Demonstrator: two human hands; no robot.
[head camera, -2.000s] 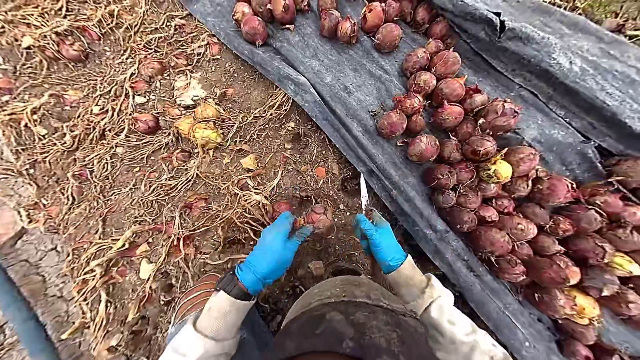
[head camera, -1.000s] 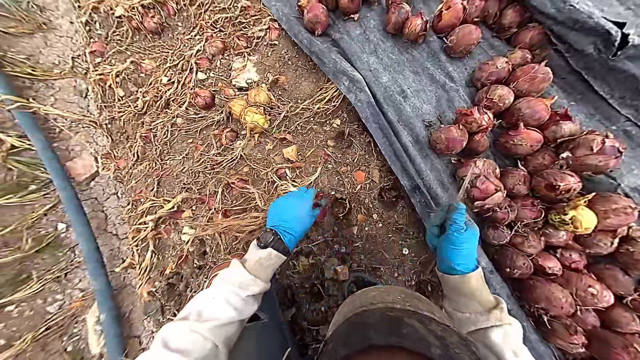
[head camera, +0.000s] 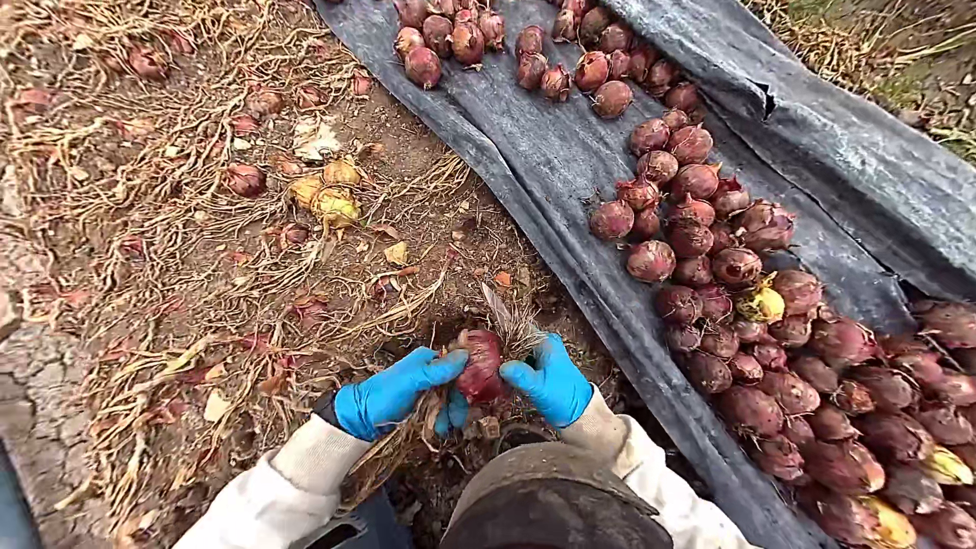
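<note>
A red onion (head camera: 480, 366) with dry stalks and roots is between my two hands, low in the middle of the view. My left hand (head camera: 400, 390), in a blue glove, grips it from the left, with dry stalks hanging below. In a matching glove, my right hand (head camera: 553, 380) touches the onion's right side with the thumb and holds a knife, whose blade (head camera: 497, 306) points up beside the roots. The knife's handle is hidden in the hand.
Many red onions (head camera: 690, 236) lie on a dark fabric sheet (head camera: 518, 175) at the right. Dry stalks (head camera: 191, 305) cover the soil at the left, with a few yellowish onions (head camera: 335, 206). A dark cap brim (head camera: 553, 496) shows at the bottom.
My left hand now has an onion with its stalks in its grip. My right hand, with the knife, has come from the sheet's edge back to the left, beside the onion.
</note>
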